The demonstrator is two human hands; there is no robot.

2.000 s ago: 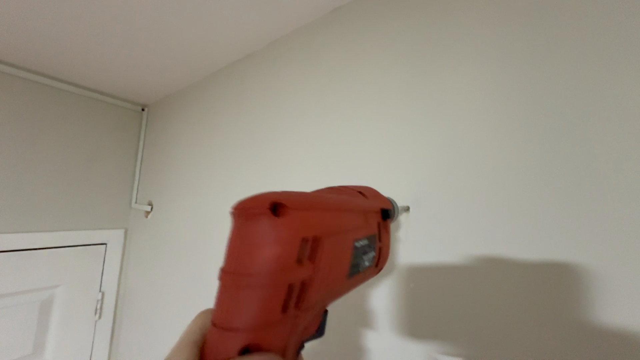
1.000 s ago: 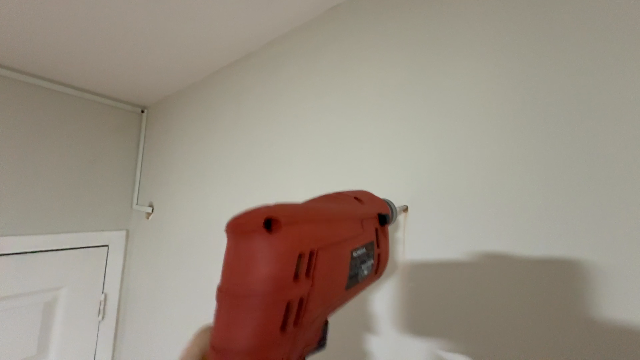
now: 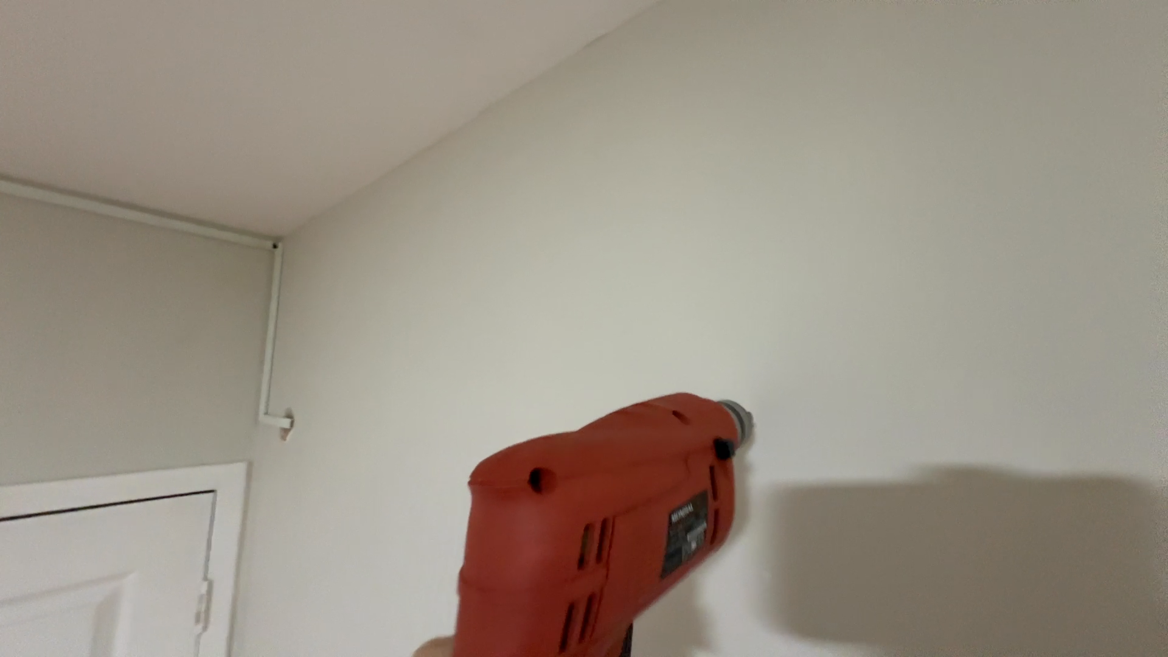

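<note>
A red corded-style power drill (image 3: 593, 520) rises from the bottom centre, tilted upward and pointing right at the pale wall (image 3: 511, 301). My right hand (image 3: 436, 647) is around its handle; only a bit of skin shows at the lower back edge, and the rest is below the frame. The metal chuck (image 3: 737, 421) is right up close to the wall surface, and no length of drill bit shows in front of it. A dark label with writing is on the drill's side. My left hand is not in view.
A white panelled door (image 3: 100, 575) in its frame stands at the lower left. White cable trunking (image 3: 137, 214) runs under the ceiling, with a branch down the corner to a small damaged spot (image 3: 287, 424). A broad shadow falls on the wall right of the drill.
The drill has moved forward to the wall. The bit showed between chuck and wall before; now it is out of sight. Less of my right hand shows than two seconds ago.
</note>
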